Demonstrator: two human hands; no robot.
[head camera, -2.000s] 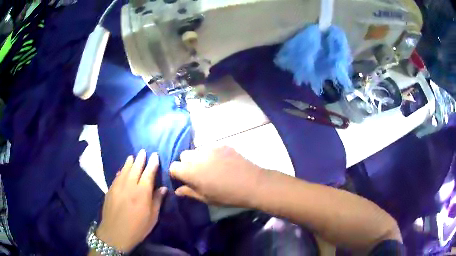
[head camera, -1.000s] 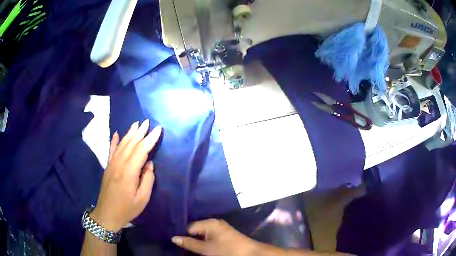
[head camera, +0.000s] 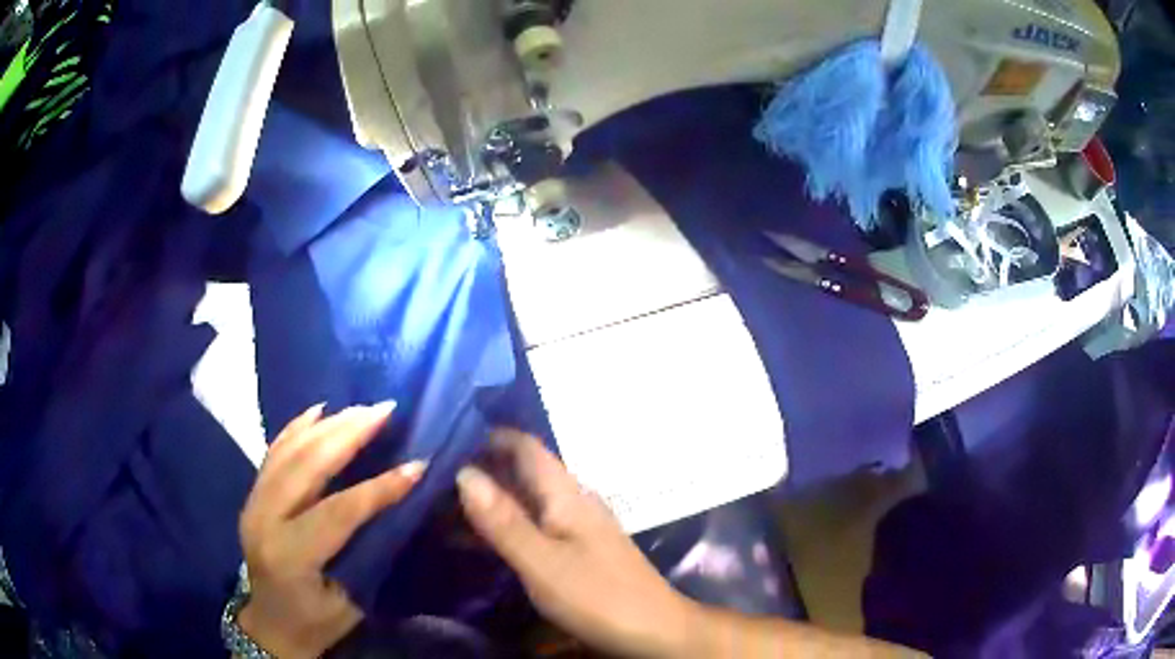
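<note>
The navy garment fabric (head camera: 425, 303) looks bright blue under the lamp and runs from the presser foot (head camera: 479, 219) down towards me, with a raised fold near my hands. My left hand (head camera: 309, 515) is at the lower left, thumb and fingers around a fold of the fabric. My right hand (head camera: 554, 534) is just right of it, thumb and fingers bent at the fabric's right edge; whether it grips cloth is hard to tell. The sewing machine (head camera: 683, 52) stands above, its needle area at the fabric's top edge.
Thread snips (head camera: 850, 281) with red handles lie on a curved dark cloth strip (head camera: 825, 373) right of the needle plate (head camera: 619, 270). A blue thread tassel (head camera: 863, 122) hangs from the arm. The LED lamp (head camera: 238, 110) is left of the head. Bobbin parts (head camera: 986, 238) sit at right.
My right hand has moved up from the bottom edge to beside my left hand. My left hand has moved lower and its fingers have bent around the cloth. The fabric's lower part is now lifted and folded.
</note>
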